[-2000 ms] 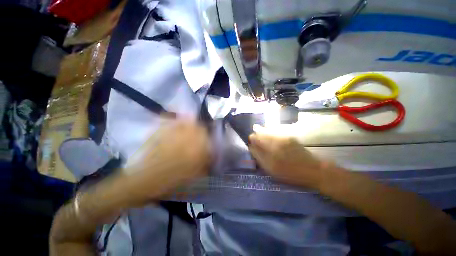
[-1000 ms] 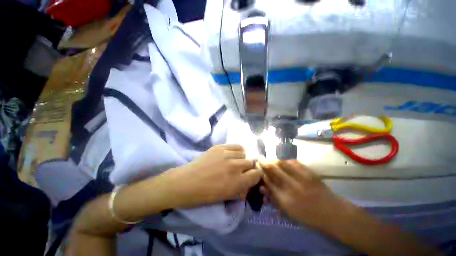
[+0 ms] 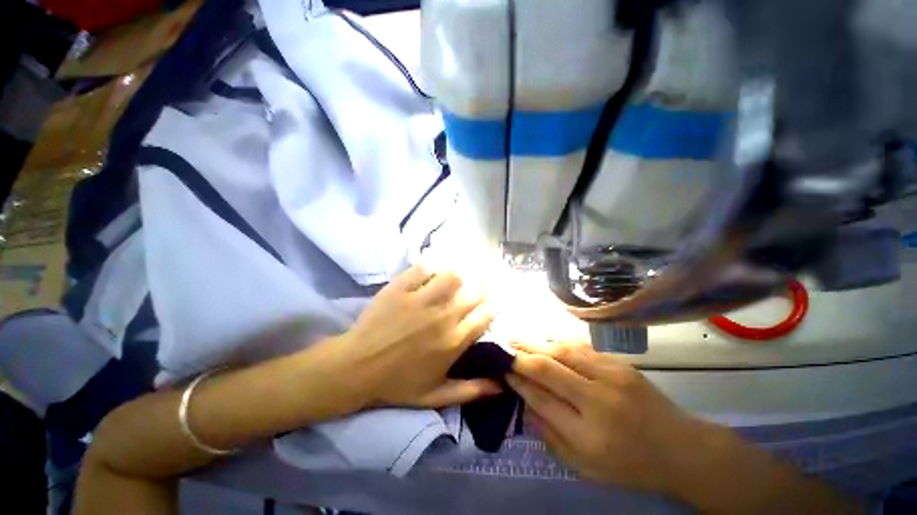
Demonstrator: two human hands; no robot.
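Observation:
Pale grey-lavender cloth point(image 3: 226, 292) with dark strips lies bunched left of the needle. A small navy piece point(image 3: 490, 407) shows between my hands at the front of the sewing machine point(image 3: 473, 181). My left hand point(image 3: 417, 337) lies on the cloth, with the navy piece at its thumb and fingers. My right hand point(image 3: 593, 407) holds the navy piece's right edge at its fingertips. The needle and presser foot area is lost in lamp glare. A ribbed grey knob point(image 3: 618, 337) stands just right of the glare.
The red handle loop of the scissors point(image 3: 769, 320) shows at right; the rest is hidden behind the machine's blurred dark and metal parts. A brown cardboard box point(image 3: 50, 191) stands at left. The ruler scale point(image 3: 503, 458) runs along the front table edge.
The view has moved closer to the machine head, which now hides most of the scissors. My hands have come together at the cloth's front edge, and more navy cloth shows between them.

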